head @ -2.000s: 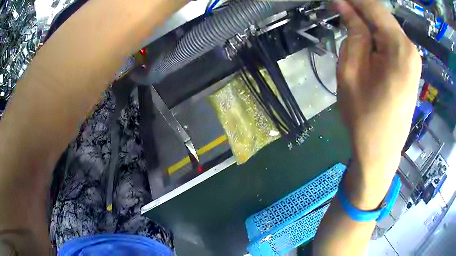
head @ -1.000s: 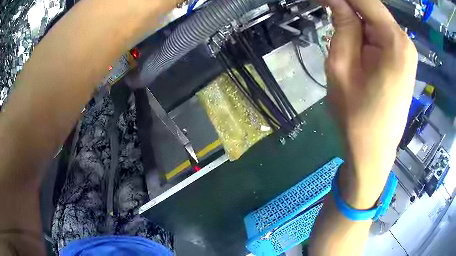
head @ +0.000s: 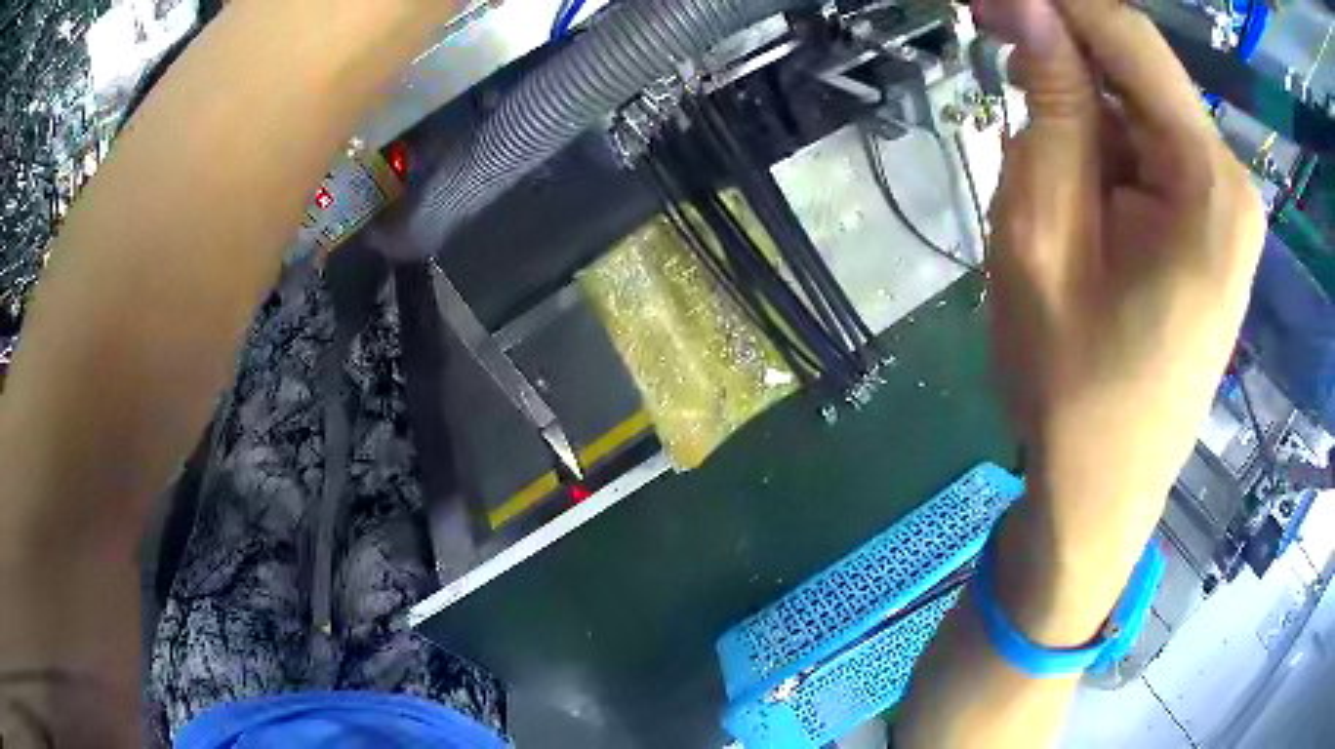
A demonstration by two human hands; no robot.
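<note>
My left forearm crosses the left side of the view, and my left hand is cut off by the top edge. My right hand (head: 1120,220) is at the upper right, fingers bent together and fingertips at the top edge; whether they hold anything cannot be seen. Left of it, black cables (head: 761,242) hang from a metal fixture (head: 652,120) in a bundle. Their metal-tipped lower ends lie over the dark green bench top. A shiny yellowish bag (head: 681,344) lies beside and partly under them.
A blue perforated basket (head: 864,585) with a dark cable on it stands on the green bench (head: 615,600) near my right wrist. A grey corrugated hose (head: 586,110) crosses the upper middle. A yellow-and-silver box (head: 349,202) shows red lights. A pointed metal strip (head: 505,366) lies left of the bag.
My right hand has moved slightly right, uncovering more of the metal parts beside it. My left forearm has shifted left, and more of the yellow-and-silver box shows. A dark cable now shows across the basket.
</note>
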